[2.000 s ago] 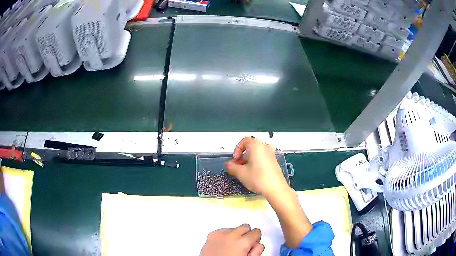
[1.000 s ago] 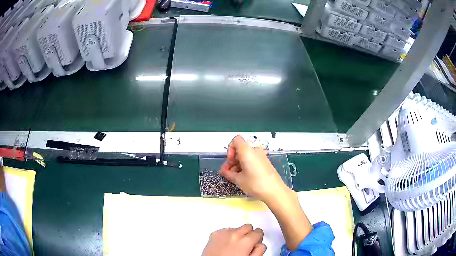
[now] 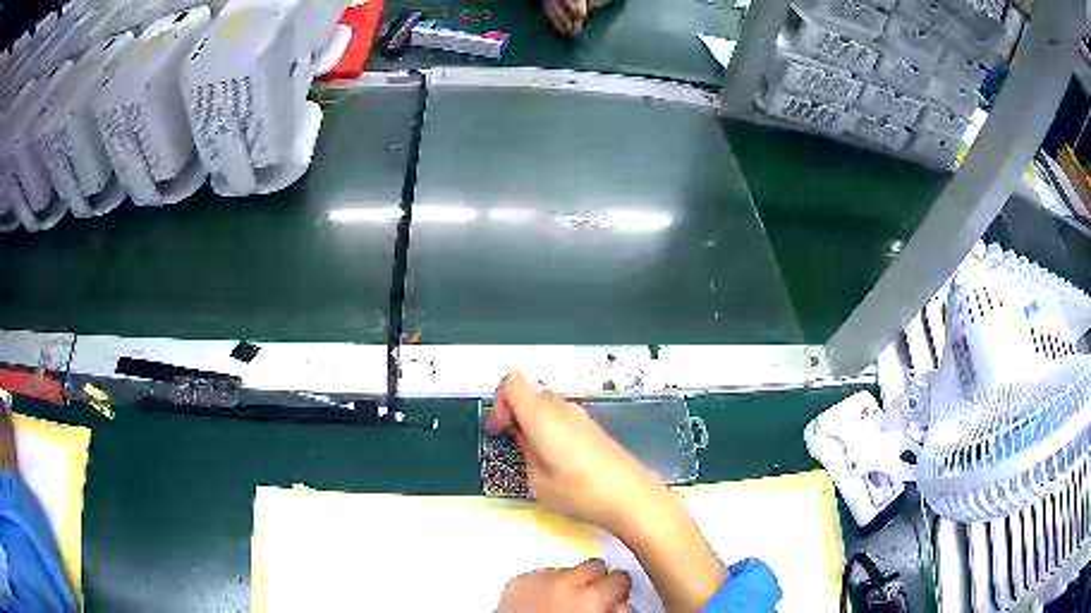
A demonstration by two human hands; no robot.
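Note:
A shallow clear box [image 3: 664, 441] stands at the far edge of the white, yellow-edged mat [image 3: 371, 551], with small dark screws [image 3: 504, 469] heaped in its left part. My right hand [image 3: 556, 449] is over the left part of the box, fingers bent down and together at the screws; whether a screw is between the fingertips cannot be seen. My left hand [image 3: 568, 589] rests on the mat with curled fingers, cut off by the bottom edge; what it holds, if anything, is hidden.
A white fan [image 3: 1011, 443] stands at the right, beside a black cord [image 3: 879, 581]. A pale rail [image 3: 514, 369] runs behind the box, with a long black tool [image 3: 275, 411] at left. White housings [image 3: 245, 108] stand upper left. Another person's blue sleeve [image 3: 30, 545] and a far hand show.
My right hand has moved left and lower over the box, uncovering its right part. The view has tilted up slightly. Another person's hand now shows at the top edge.

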